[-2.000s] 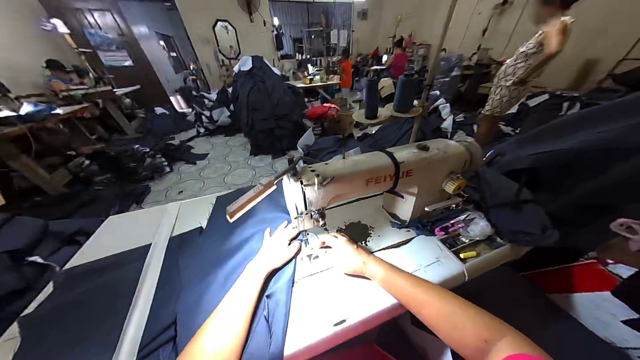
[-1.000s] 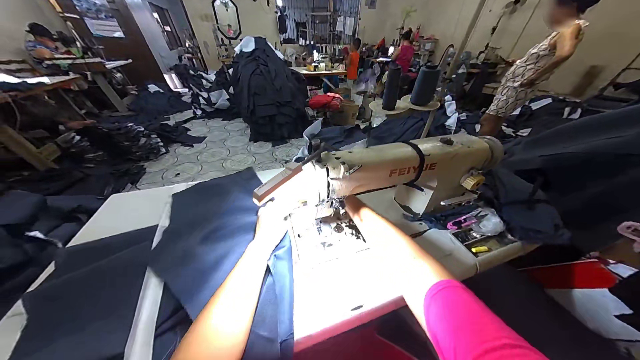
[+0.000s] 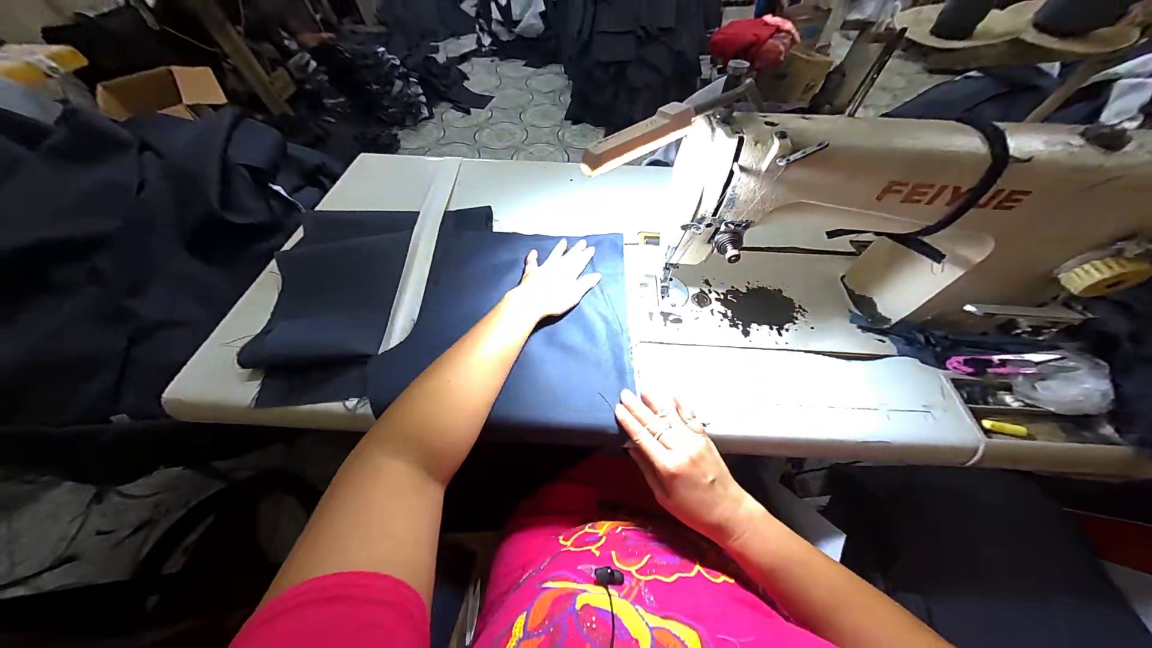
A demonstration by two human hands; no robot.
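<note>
My left hand (image 3: pixel 560 281) lies flat, fingers spread, on a dark blue fabric panel (image 3: pixel 549 369) on the white sewing table (image 3: pixel 720 396). At the panel's lower right corner, by the table's front edge, my right hand (image 3: pixel 670 450) rests its fingertips on the cloth; whether it pinches the edge I cannot tell. The Feiyue sewing machine (image 3: pixel 864 180) stands to the right, with its needle and presser foot (image 3: pixel 667 283) just beyond the panel's right edge. A pale strip (image 3: pixel 423 252) crosses the cloth on the left, beside more dark folded fabric (image 3: pixel 342 297).
A lit lamp bar (image 3: pixel 639 137) juts out beside the machine head. Black lint (image 3: pixel 760 306) marks the machine bed. A tray at the right holds a yellow marker (image 3: pixel 1003 427) and a plastic bag (image 3: pixel 1062 382). Dark cloth heaps (image 3: pixel 135 252) lie left of the table; a cardboard box (image 3: pixel 162 92) stands behind.
Both hands have left the needle area. My left hand now lies on the panel, and my right hand is at its near corner. The panel lies flatter, left of the needle. The view has tilted down.
</note>
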